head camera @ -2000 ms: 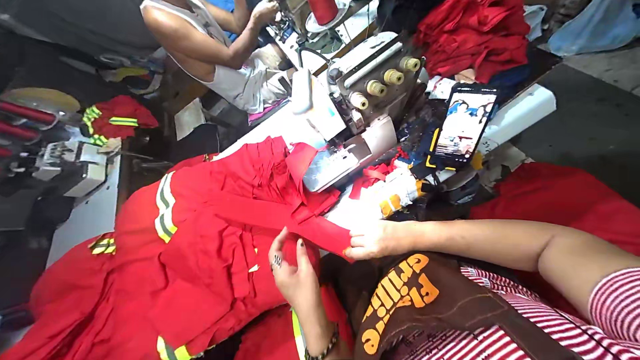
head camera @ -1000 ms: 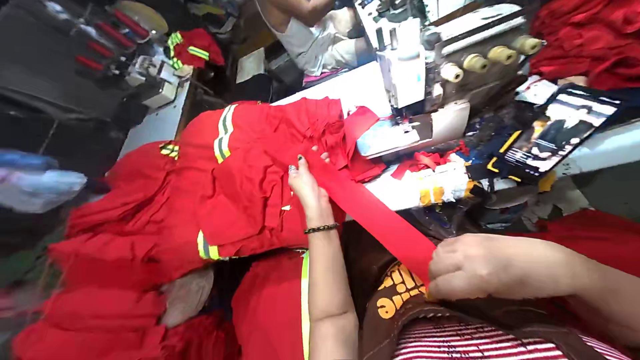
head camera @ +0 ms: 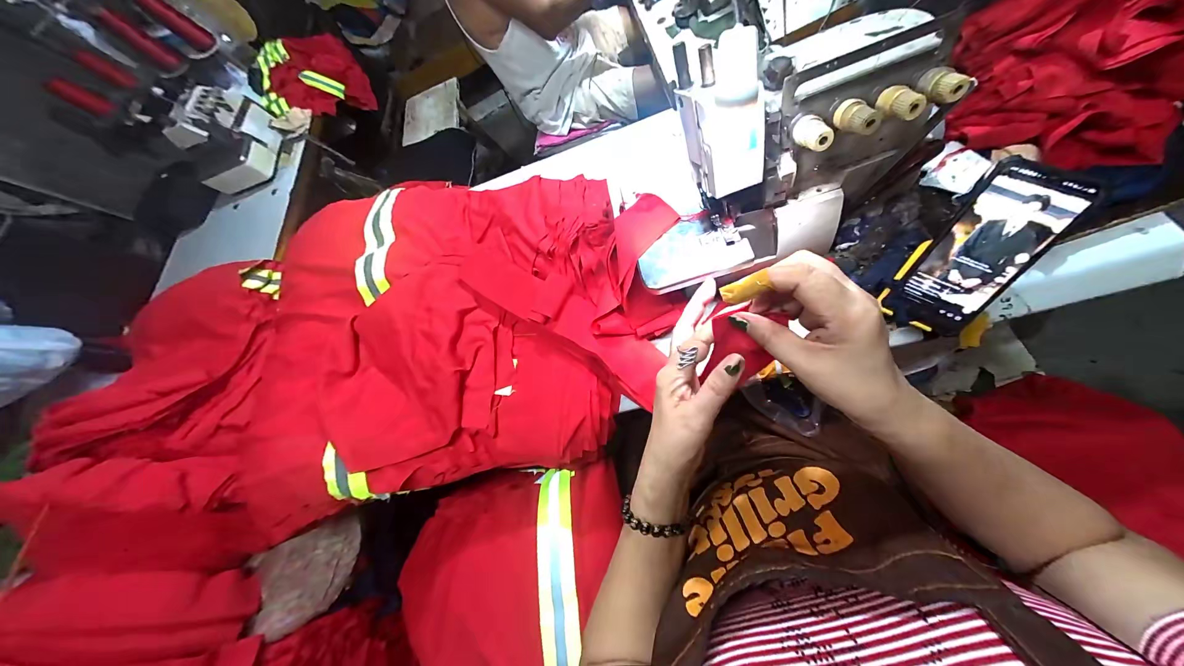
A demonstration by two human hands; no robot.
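Observation:
My left hand (head camera: pixel 689 393), with a ring and a beaded bracelet, holds the end of a red fabric strip (head camera: pixel 638 365) just in front of the sewing machine's bed. Against it, my right hand (head camera: pixel 819 328) pinches the edge of the same strip between thumb and fingers; something yellow wraps one fingertip. Beyond both hands stands the industrial sewing machine (head camera: pixel 731 139), its needle area over a metal plate (head camera: pixel 698 250). To the left lies a large pile of red garments (head camera: pixel 444 342) with yellow-and-silver reflective bands, partly on the white table.
A phone (head camera: pixel 1004 240) with a lit screen rests to the right of the machine. More red fabric (head camera: pixel 1073 83) is heaped at the upper right. Another person (head camera: pixel 555 74) sits behind the table. At the upper left is a second machine (head camera: pixel 227 134) near red thread cones (head camera: pixel 139 37).
My right hand has moved up to the machine's front edge and come together with my left hand. A second ago the strip was stretched between them.

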